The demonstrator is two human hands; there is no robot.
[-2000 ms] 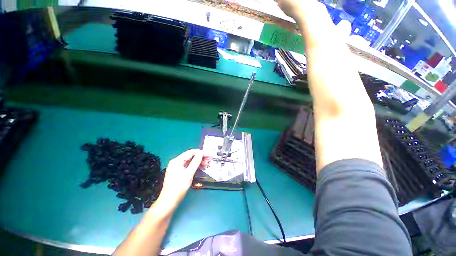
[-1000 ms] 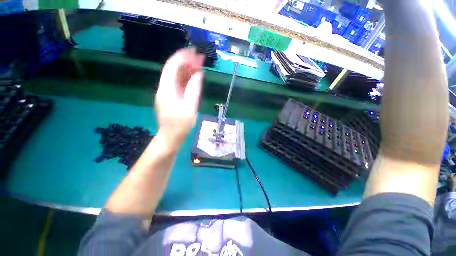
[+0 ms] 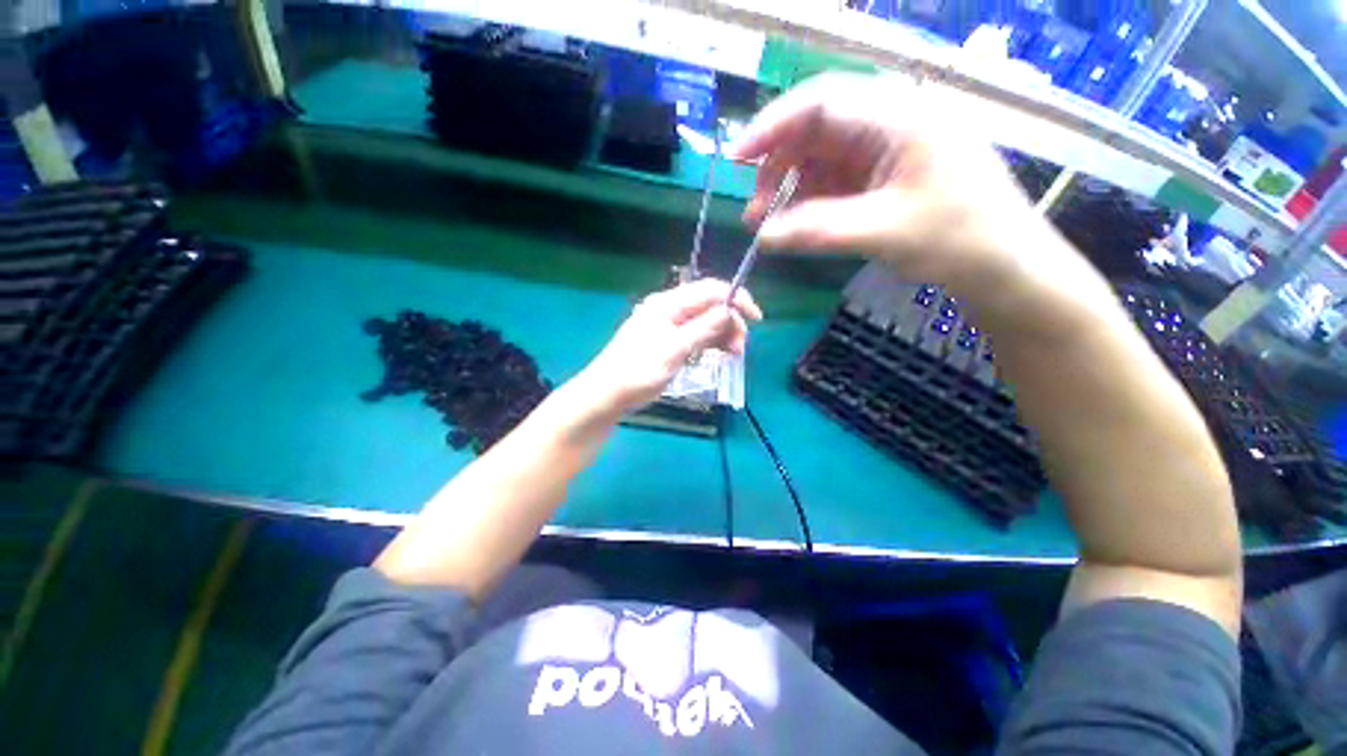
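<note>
A slim grey rod (image 3: 764,236) is held at a slant above the fixture. My left hand (image 3: 684,337) pinches its lower end. My right hand (image 3: 864,170) is at its upper end, with fingers curled around it. A second thin rod (image 3: 705,207) stands upright from the fixture, just left of the held one. The tabletop fixture (image 3: 683,420) with its silver plate is largely hidden behind my left hand. A heap of small black parts (image 3: 455,369) lies on the teal mat left of the fixture.
Black gridded trays (image 3: 919,399) are stacked at right, and more trays (image 3: 89,318) at far left. Black cables (image 3: 779,470) run from the fixture over the bench's front edge. A shelf behind holds dark stacks (image 3: 510,101). A blue bin (image 3: 923,650) is under the bench.
My right hand has come down from the upper shelf area to above the fixture, and my left hand has moved right to meet it. The slanted rod now shows between them.
</note>
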